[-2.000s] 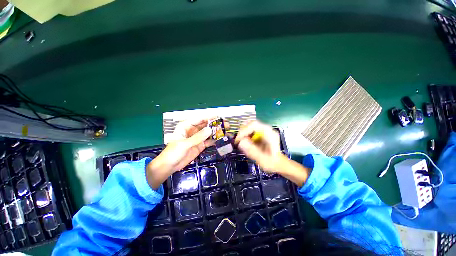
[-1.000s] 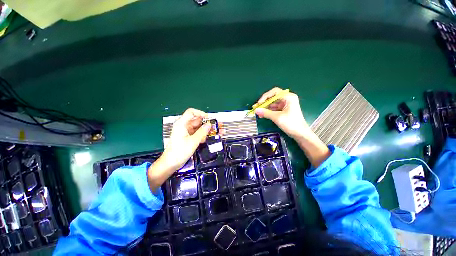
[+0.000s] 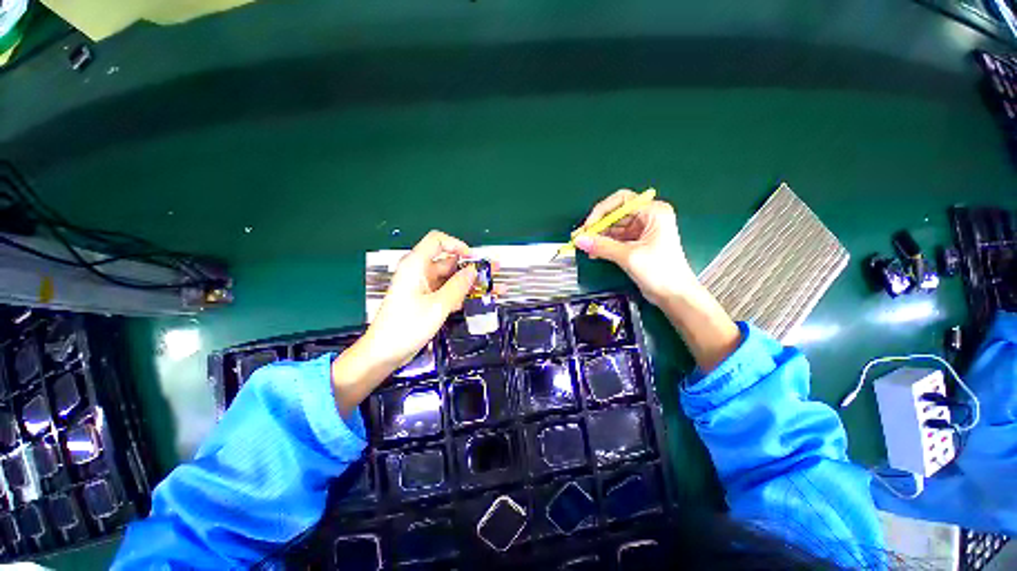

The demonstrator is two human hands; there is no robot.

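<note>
My left hand [image 3: 418, 307] holds a small dark electronic unit [image 3: 483, 279] between thumb and fingers above the back edge of the black blister tray [image 3: 500, 433]. A small white tab [image 3: 482, 321] hangs at the unit's near edge. My right hand [image 3: 638, 248] grips a slim yellow tool [image 3: 613, 220], likely tweezers. Its tip points down-left at the right end of the pale striped sheet [image 3: 535, 273], which lies behind the tray; contact cannot be told. A unit with a gold part [image 3: 599, 323] lies in the tray's back right pocket.
A second striped sheet [image 3: 775, 262] lies slanted at right. Small dark units [image 3: 906, 268] and a white power strip [image 3: 914, 422] are farther right. Other black trays [image 3: 56, 446] stand at both sides. A grey bar with cables [image 3: 100, 273] is at left, yellow paper [image 3: 123, 13] top left.
My right hand has moved from the unit up and right to the striped sheet's right end, and stayed near there over the last second. My left hand still holds the unit, slightly shifted.
</note>
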